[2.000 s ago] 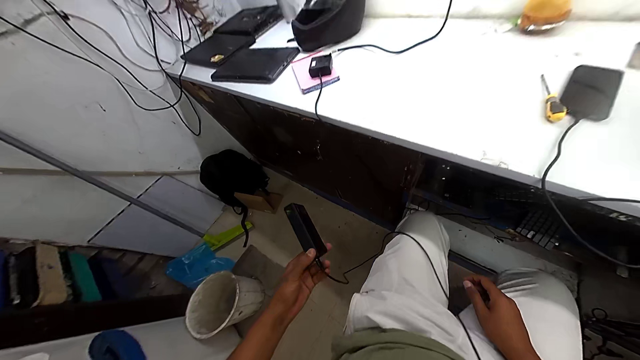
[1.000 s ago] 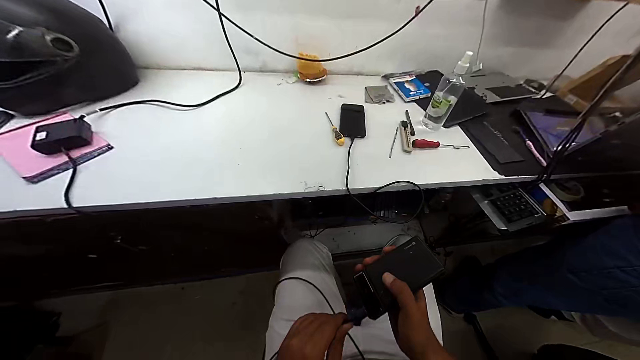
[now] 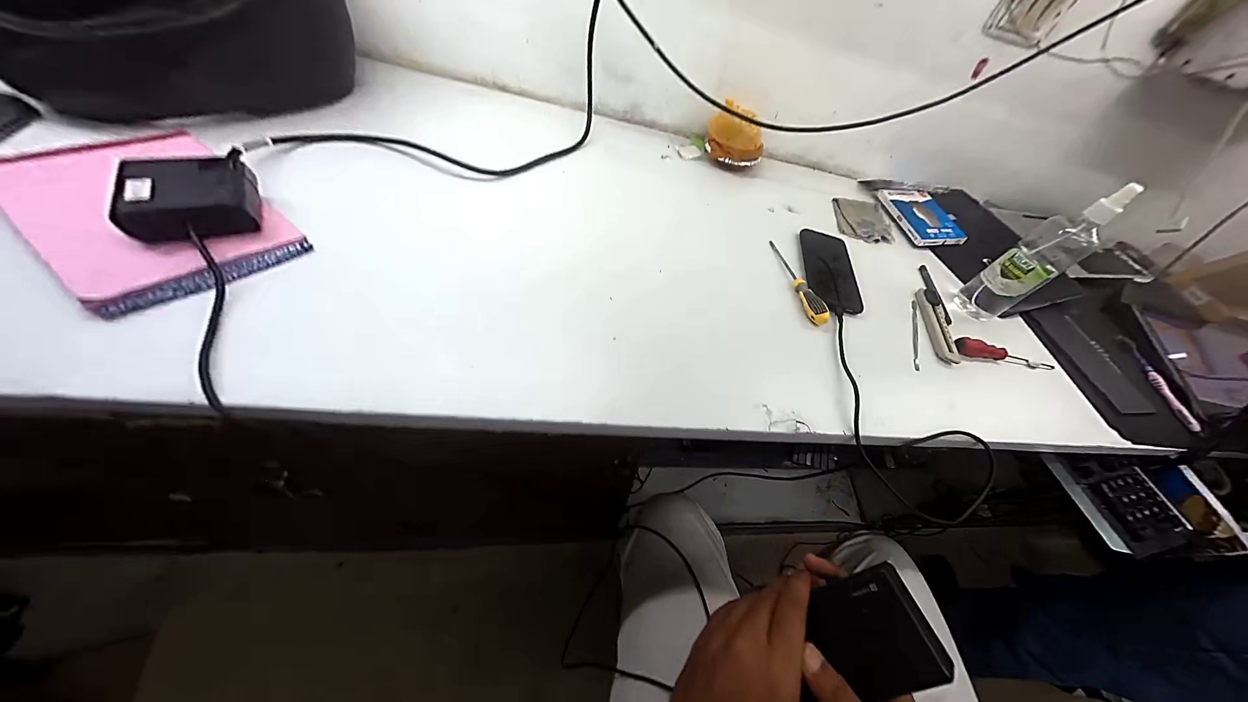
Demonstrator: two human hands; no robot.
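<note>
A flat black rectangular device (image 3: 877, 634) is held low over my lap. My right hand (image 3: 829, 678) grips it, with the thumb on its near left side and fingertips showing past its far edge; the palm is hidden beneath. Against the device's left end rest the bent fingers of my left hand (image 3: 746, 639); what they hold, if anything, is hidden. A thin black cable (image 3: 682, 561) runs over my knee towards the left hand. On the white table lie a black phone-like slab (image 3: 831, 271) with a cable and a yellow-handled screwdriver (image 3: 801, 291) beside it.
A black power adapter (image 3: 185, 198) sits on a pink pouch (image 3: 68, 219) at left. To the right are a red-handled tool (image 3: 983, 349), a clear spray bottle (image 3: 1033, 263), a blue box (image 3: 921, 216) and a keyboard (image 3: 1131, 502) below the tabletop. A cable loop (image 3: 985, 487) hangs past the table edge.
My left hand has moved from the cable end below the device up against the device's left end. Earlier still, the left hand alone held it off to the left. The view has swung right since then.
</note>
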